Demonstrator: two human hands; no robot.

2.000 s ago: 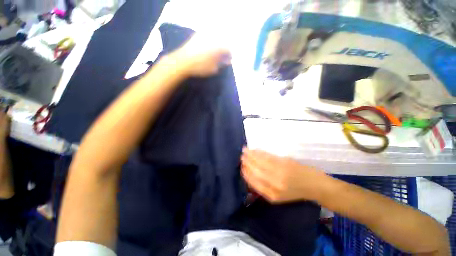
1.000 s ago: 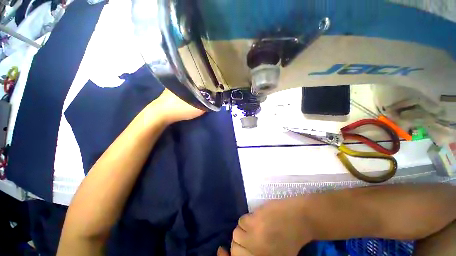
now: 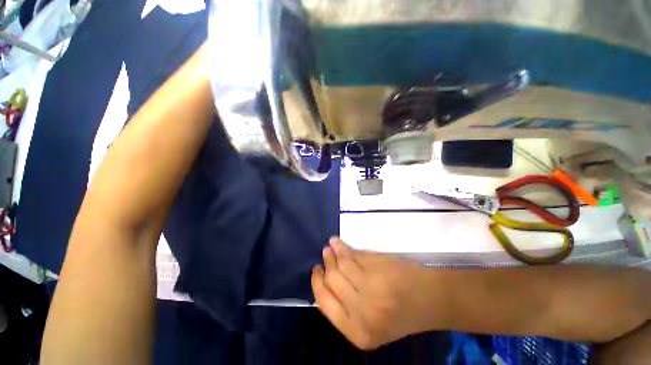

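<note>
A dark navy fabric piece (image 3: 303,221) lies on the table, its straight right edge running up to the needle area of the white and blue sewing machine (image 3: 457,57). Its lower part is folded and reaches the table's front edge. My right hand (image 3: 364,292) is at the piece's lower right edge, fingers curled and gripping it; the thumb is hidden. My left forearm reaches up across the cloth, but my left hand is hidden behind the machine head. The head also covers part of the needle area.
Red-and-yellow-handled scissors (image 3: 485,204) lie right of the needle. Beyond are a flat black rectangle (image 3: 477,153), an orange-handled tool (image 3: 573,187), a green item (image 3: 607,195) and a small box (image 3: 637,232). Another dark panel (image 3: 61,142) lies left. A blue basket (image 3: 542,351) is below the table.
The view has moved in close over the machine head. My left hand has gone out of sight behind it. My right hand has moved up along the cloth edge since one second ago.
</note>
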